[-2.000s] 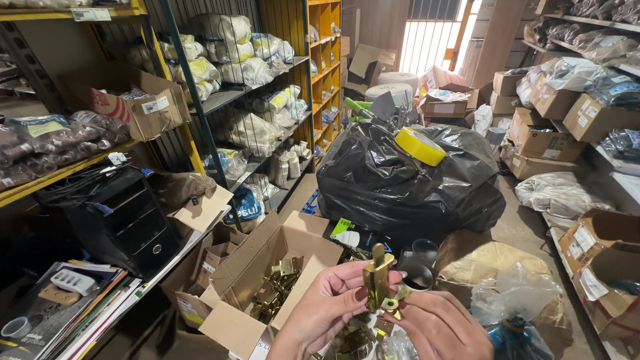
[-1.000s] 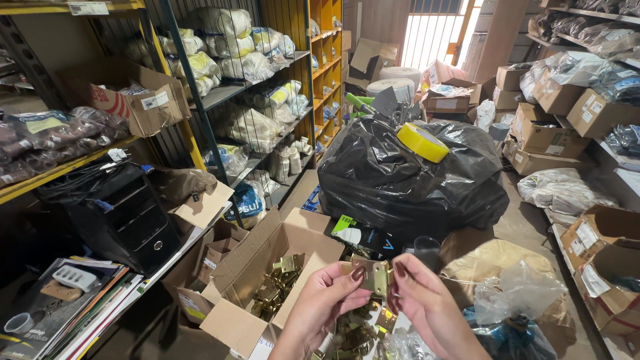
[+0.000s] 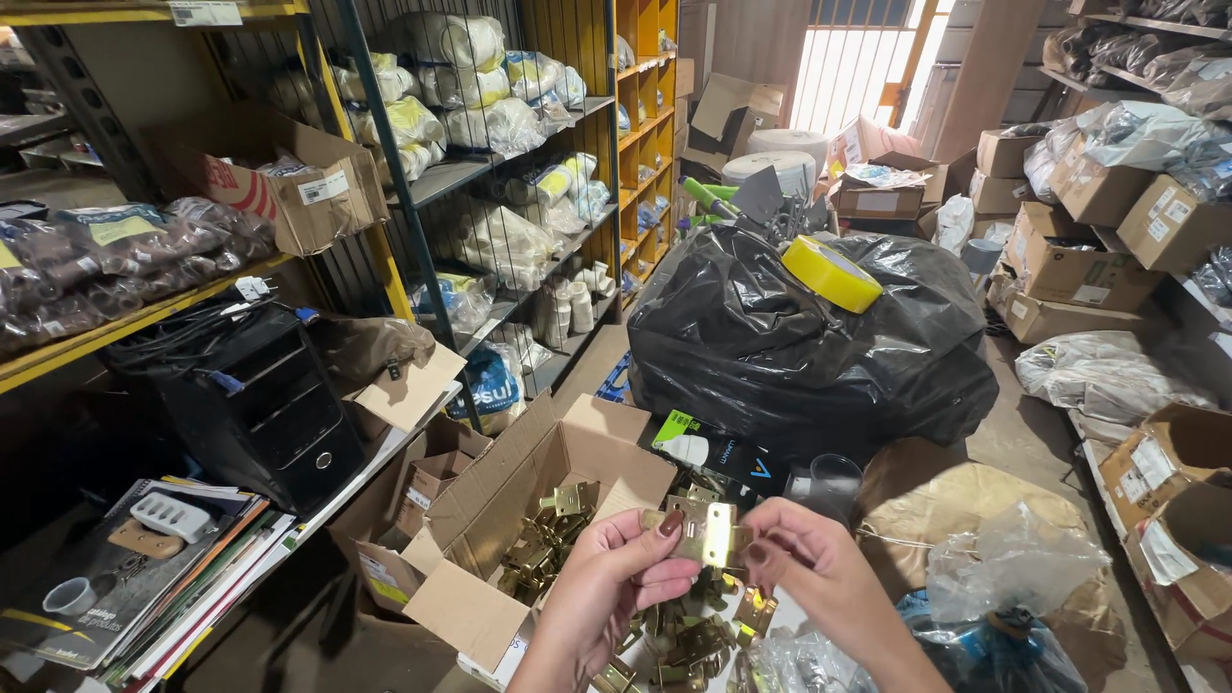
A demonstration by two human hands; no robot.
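Note:
My left hand [image 3: 630, 563] pinches a brass-coloured metal latch plate with holes [image 3: 710, 527] between thumb and fingers. On the plate's other side, my right hand [image 3: 804, 553] grips its edge with thumb and fingertips. Below both hands lies a loose pile of similar brass-coloured metal pieces [image 3: 688, 645], partly hidden by the hands. An open cardboard box [image 3: 500, 462] to the left holds more of these pieces [image 3: 544, 539]. Clear plastic bags [image 3: 808, 664] lie beside the pile, under my right forearm.
A black plastic-wrapped bundle [image 3: 808, 346] stands ahead, with a yellow tape roll [image 3: 832, 273] on top. A light-bulb box [image 3: 712, 448] lies before it. A black computer tower [image 3: 279, 404] stands left, near shelves [image 3: 481, 168]. Cardboard boxes [image 3: 1088, 255] line the right; a paper-wrapped package [image 3: 962, 500] sits nearer.
Two seconds ago the metal piece was held upright and edge-on; now its flat face shows. The light-bulb box, largely covered at first, shows more fully. My hands stay close together.

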